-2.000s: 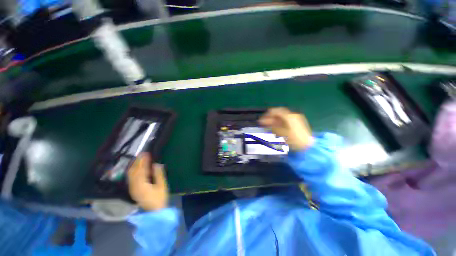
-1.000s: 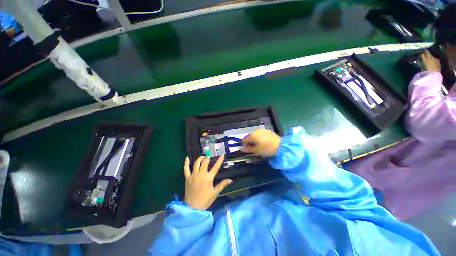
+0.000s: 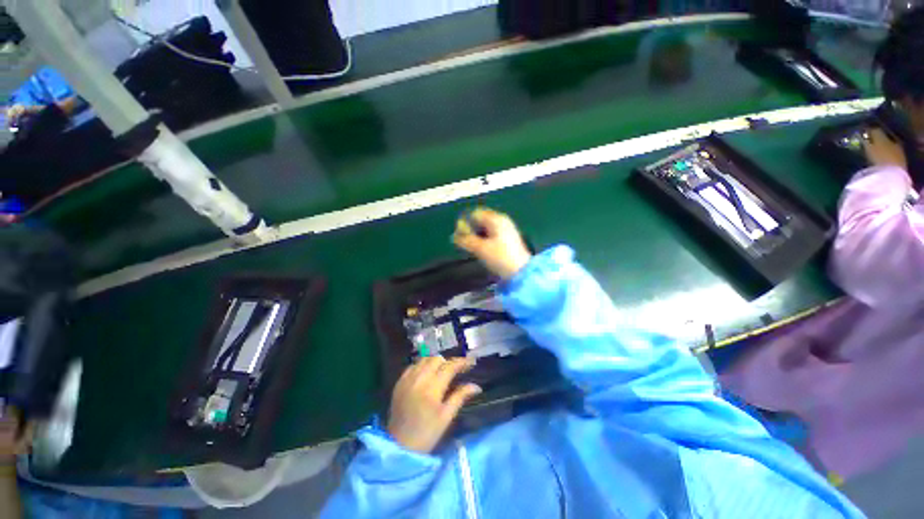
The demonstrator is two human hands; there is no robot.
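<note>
An opened tablet with black flex cables over a silver battery lies in a black foam tray in front of me. My left hand rests at the near edge of this unit, fingers apart over its lower left part. My right hand is raised above the far side of the tray, fingers curled. A small yellowish thing shows at its fingertips; it is blurred, and whether it is tape cannot be told. My right sleeve hides the unit's right part.
Another opened unit in a foam tray lies left, and one lies right. A white post stands at the back left by the white strip. A person in a pink smock works at right; a dark shape is far left.
My right hand has lifted off the battery area and moved up past the tray's far edge. My left hand has shifted slightly down and right. A dark shape has come in at far left.
</note>
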